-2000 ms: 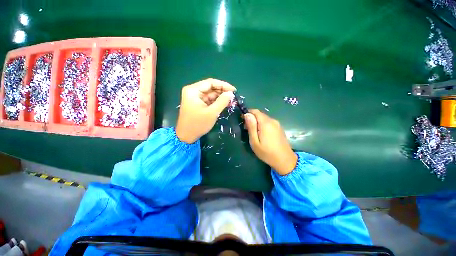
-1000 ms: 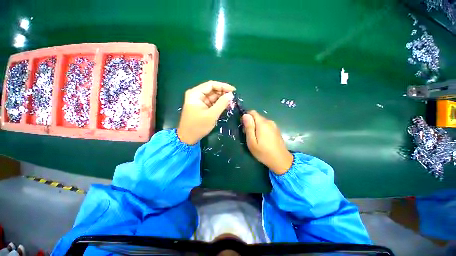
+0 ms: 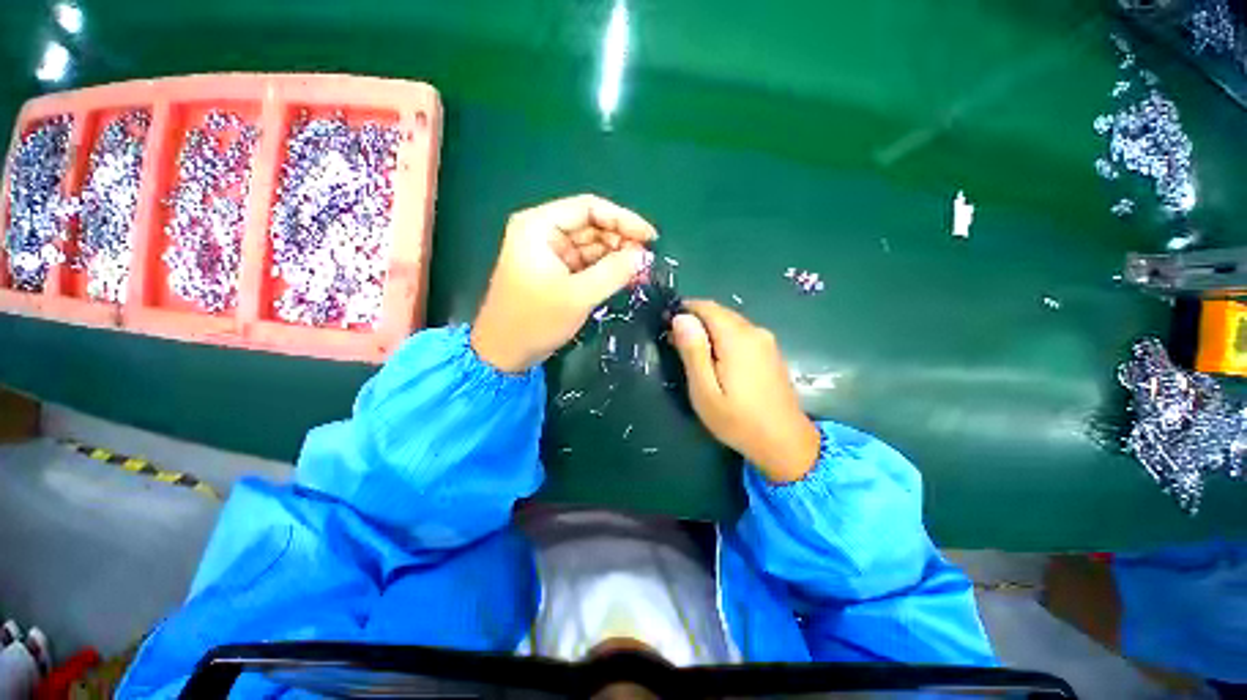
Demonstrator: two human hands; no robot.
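My left hand (image 3: 558, 280) is bare and pinches a small silvery part (image 3: 643, 260) between thumb and fingertips. My right hand (image 3: 740, 386) is closed around the side cutters (image 3: 665, 302), whose dark jaws point up and left, close to the part; most of the handles are hidden in the hand. Whether the jaws touch the part cannot be told. Thin pale offcuts (image 3: 629, 358) lie scattered on the green bench (image 3: 766, 151) below and between the hands. A few small parts (image 3: 804, 280) lie together to the right of the cutters.
A salmon-pink compartment tray (image 3: 423, 219) of small silvery parts is at left. At right are a tangled silvery heap (image 3: 1179, 427), a yellow box (image 3: 1221, 337), a grey metal bar (image 3: 1190, 270) and a looser pile (image 3: 1149, 144). A white scrap (image 3: 963, 215) lies beyond the parts. Another blue sleeve shows lower right.
The cutters' jaws have come slightly away from my left fingertips. Both hands otherwise keep nearly the same place and hold. The whole view has shifted slightly, with the tray higher in the picture.
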